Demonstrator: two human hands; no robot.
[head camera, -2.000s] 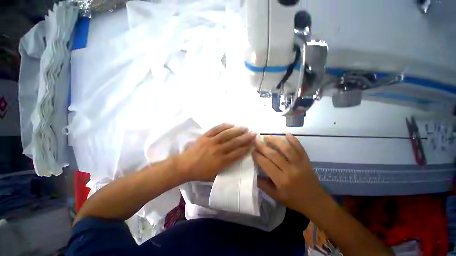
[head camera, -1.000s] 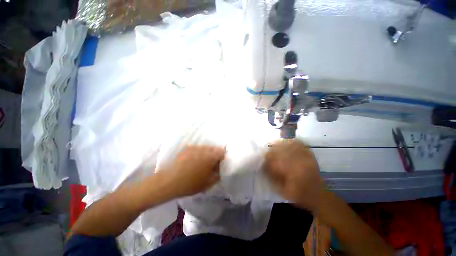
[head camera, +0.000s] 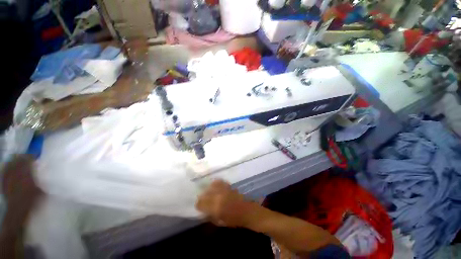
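Observation:
The white garment (head camera: 126, 184) is stretched across the front left of the sewing table, blurred by motion. My right hand (head camera: 221, 203) grips its right end near the table's front edge, below the needle area. My left hand (head camera: 20, 179) is dark and blurred at the far left, at the garment's left end; its fingers cannot be made out. The white sewing machine (head camera: 227, 111), with a blue stripe, stands behind the garment. Its presser foot area (head camera: 197, 150) is left of the snips, and no hand touches it.
Thread snips (head camera: 284, 149) and small white bits (head camera: 298, 138) lie right of the needle. A red bag (head camera: 376, 215) with white pieces is below right. A blue cloth heap (head camera: 422, 177) is at the far right. Blue and white cloth (head camera: 76, 68) lies back left.
The view has swung up and right, showing the whole machine and the room behind. My hands have moved far apart, and the garment is now stretched out between them instead of bunched.

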